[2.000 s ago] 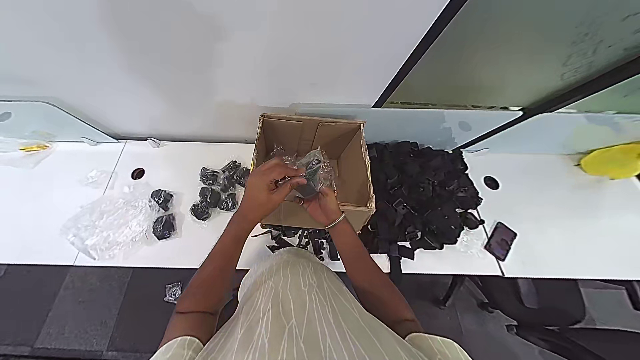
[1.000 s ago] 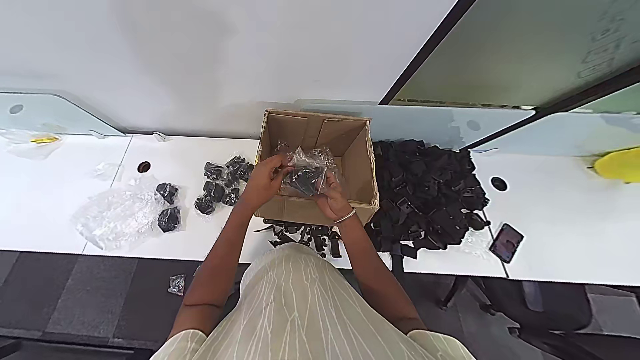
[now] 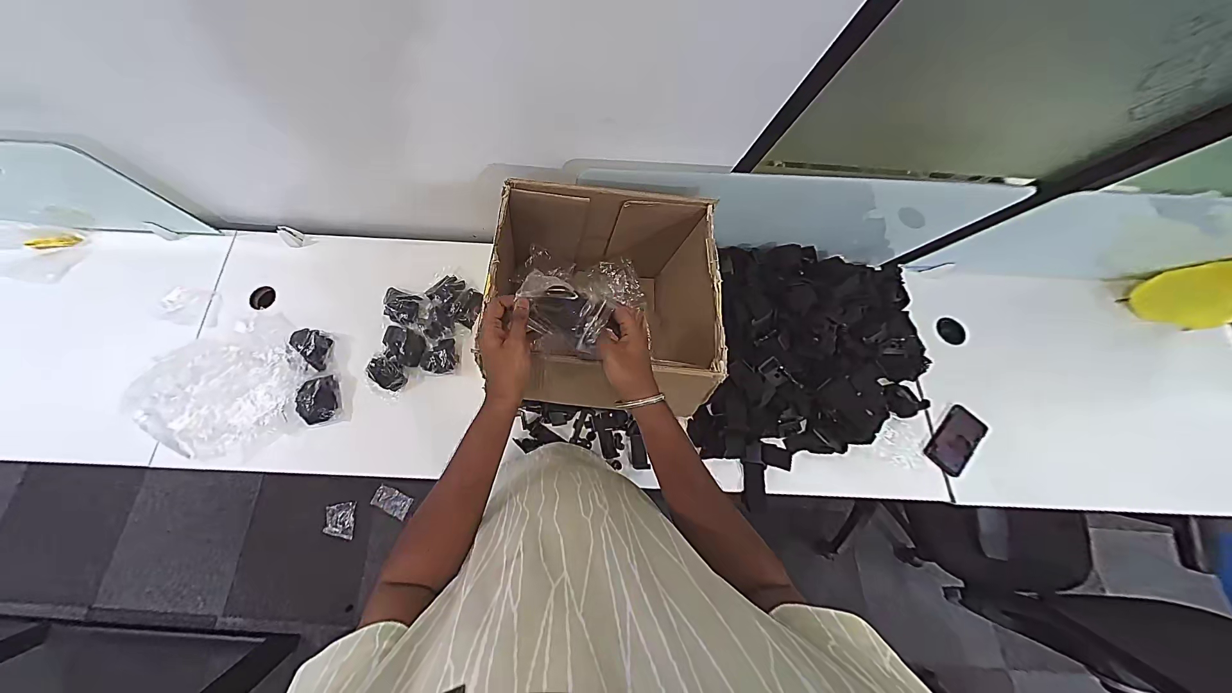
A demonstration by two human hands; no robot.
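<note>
My left hand (image 3: 506, 345) and my right hand (image 3: 626, 352) hold the two sides of a clear plastic bag with a dark item inside (image 3: 566, 313). The bag is above the near part of an open cardboard box (image 3: 604, 382) on the white table; what the dark item is cannot be told. Left of the box lie several black items in clear wrap (image 3: 404, 345), and two more wrapped black items (image 3: 316, 398) sit farther left, beside a heap of clear plastic bags (image 3: 217, 395). Small black parts (image 3: 608, 433) lie at the box's near side.
A large pile of black straps and plastic parts (image 3: 818, 346) touches the box's right side. A phone (image 3: 956, 440) lies near the table's front edge. Small clear packets (image 3: 339, 520) are on the carpet. Glass partitions (image 3: 808, 207) line the back, and chairs (image 3: 1001, 549) stand below right.
My left hand has moved from on top of the bag to its left side, and the bag is now spread between both hands. A second clear packet shows on the floor.
</note>
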